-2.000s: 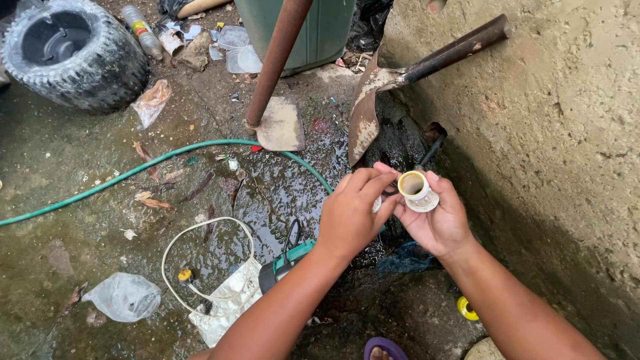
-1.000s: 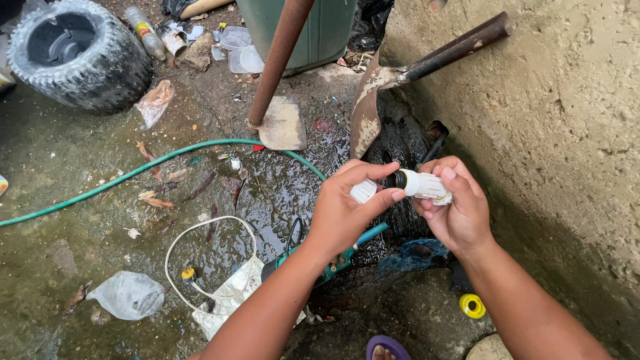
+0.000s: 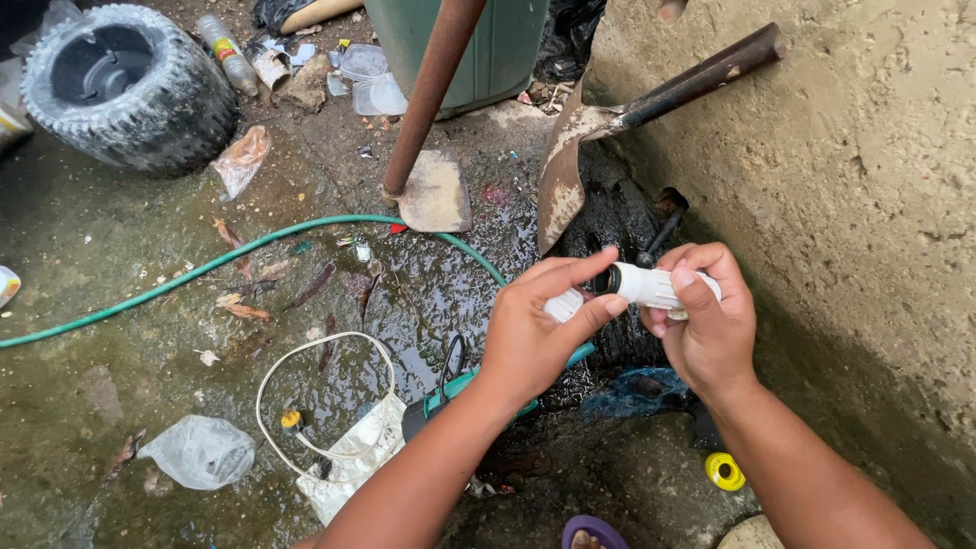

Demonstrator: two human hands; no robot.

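Observation:
My right hand (image 3: 705, 313) grips a white plastic threaded pipe fitting (image 3: 657, 288), which lies nearly level with its black-ringed end pointing left. My left hand (image 3: 545, 324) holds a ribbed white plastic cap or nut (image 3: 564, 305) in its palm, while its thumb and forefinger are at the fitting's black end. Beneath my left forearm is a teal and black power tool or pump (image 3: 450, 396), partly hidden. A roll of yellow tape (image 3: 724, 471) lies on the ground near my right forearm.
A green hose (image 3: 191, 280) crosses the wet ground. Ahead stand a rusty-handled hoe (image 3: 436, 194), a shovel (image 3: 564, 168) leaning by the rough wall (image 3: 862, 175) and a green bin (image 3: 488, 61). A knobby tire (image 3: 130, 88), a clear plastic bag (image 3: 202, 451) and a white cable (image 3: 263, 396) are at left.
Two seconds ago the fitting's open end faced up in my right hand; now the fitting lies sideways with its black-ringed end toward my left fingers. Little differs from one second ago.

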